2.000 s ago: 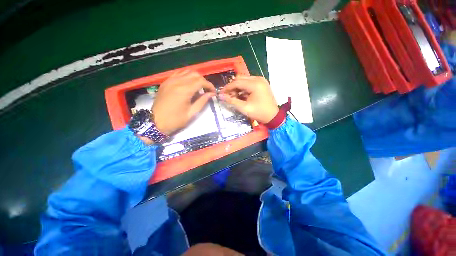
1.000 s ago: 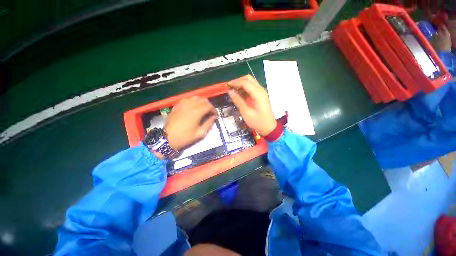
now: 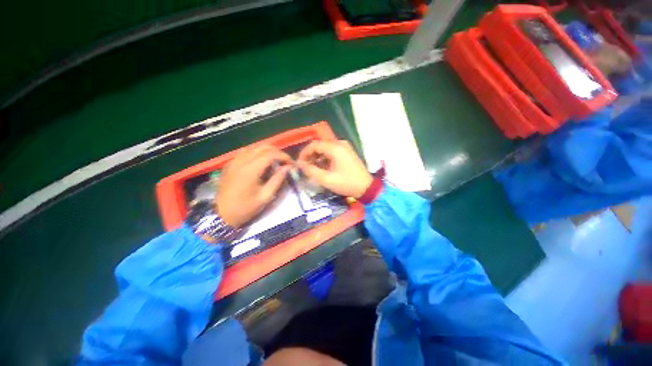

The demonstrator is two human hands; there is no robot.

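Observation:
An open tablet unit [image 3: 275,232] lies in an orange-red foam tray [image 3: 263,269] in front of me. Its large silver-grey battery [image 3: 286,208] shows between my hands. My left hand [image 3: 247,185] is over the left and middle part of the tablet, fingers bent. My right hand [image 3: 336,169] is over the upper right part, fingers curled. The fingertips of both hands meet near the right end of the battery. Whether they pinch a small part is too blurred to tell. White labels [image 3: 245,248] sit on the tablet's black edge.
A white paper sheet [image 3: 389,136] lies right of the tray. Stacked orange-red trays [image 3: 500,86] lean at the upper right, beside another person's blue sleeve [image 3: 579,166]. Another tray [image 3: 375,28] lies on the green belt beyond the chipped white rail [image 3: 286,100].
Since one second ago my right hand has come down from the tray's far edge to meet my left fingertips. At two seconds ago they also met. The view has shifted, showing another tray on the belt.

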